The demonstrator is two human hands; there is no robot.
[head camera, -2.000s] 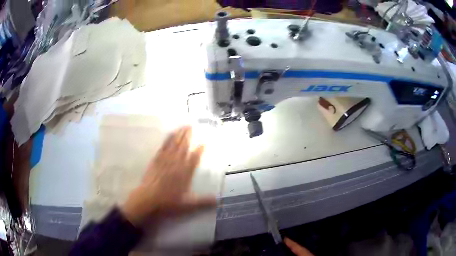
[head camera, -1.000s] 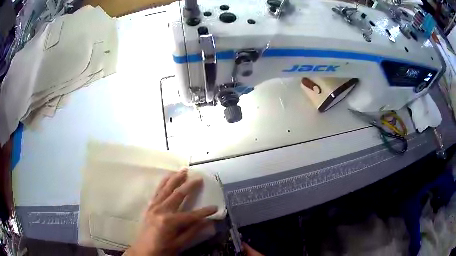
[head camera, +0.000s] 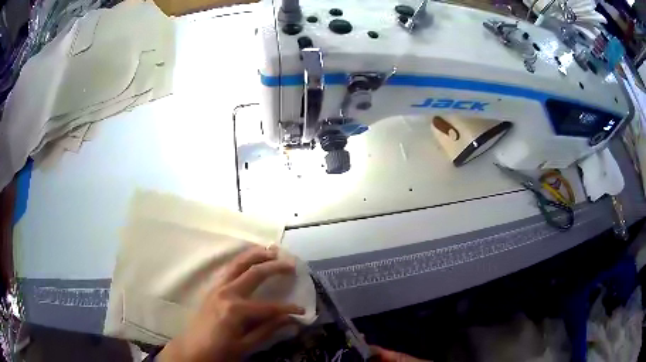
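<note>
A cream garment panel [head camera: 177,240] with a stitched narrow rectangle lies at the front left of the table, its rounded right end at the table's front edge. My left hand [head camera: 244,304] lies flat on it, fingers spread, pressing the cloth near that end. My right hand [head camera: 393,355] shows only as fingers at the bottom edge, holding the fabric shears [head camera: 338,311]. The blades point up and left beside the panel's rounded edge. The shears' handles and the rest of my right hand are out of view.
The white sewing machine [head camera: 453,78] stands behind, its presser foot under a bright lamp. Stacked cream panels [head camera: 92,78] lie at the left. A tan cone [head camera: 471,138] lies under the machine arm. Small scissors [head camera: 556,198] lie at the right. The ruled tape [head camera: 439,258] runs along the front edge.
Since two seconds ago the panel has moved toward the front edge and its rounded end shows. My left hand has moved down with it. The shears have moved left to the cloth edge.
</note>
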